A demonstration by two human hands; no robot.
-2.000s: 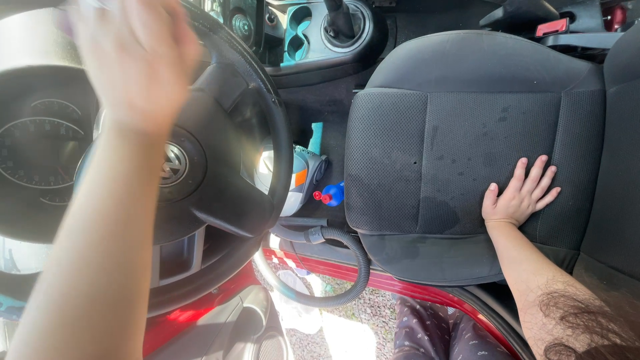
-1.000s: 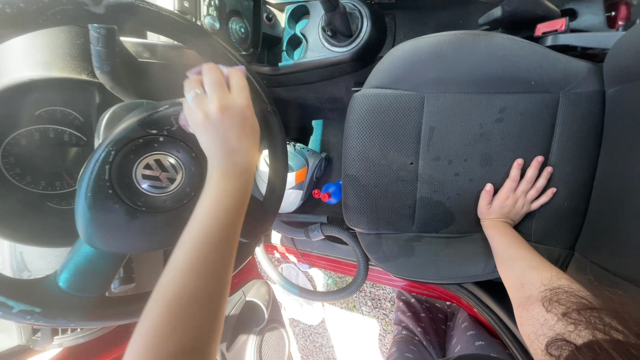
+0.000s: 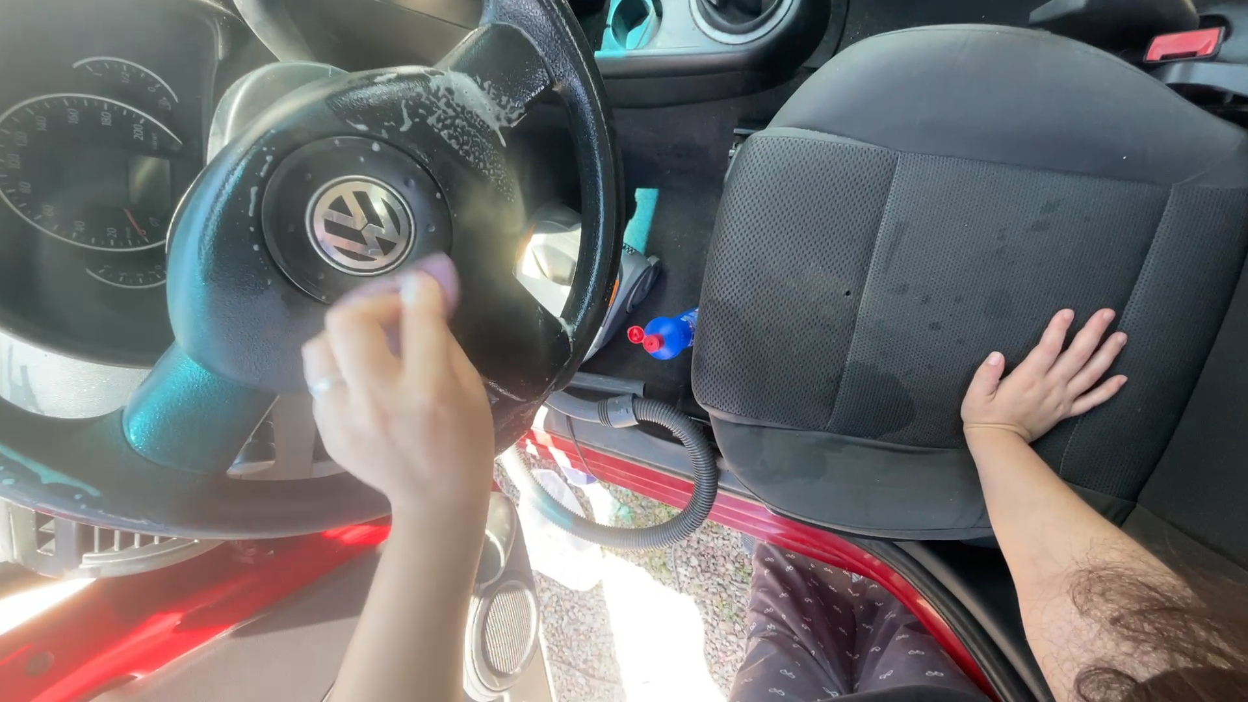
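My left hand, blurred and wearing a ring, pinches a small purplish pad or cloth against the hub of the black steering wheel, just below the round metal emblem. Much of the purplish thing is hidden by the fingers. Whitish foam covers part of the wheel's upper spoke, and droplets dot the hub. On the right, my right hand rests palm down with fingers spread on the dark fabric car seat, which has several darker spots, and holds nothing.
A blue bottle with a red cap lies on the floor by the seat. A grey corrugated hose curves over the red door sill. Behind the wheel sits the instrument cluster. A gear lever base stands at the top.
My left hand has moved from the upper right part of the wheel down to the hub, below the emblem. My right hand stays on the seat. The view has shifted somewhat.
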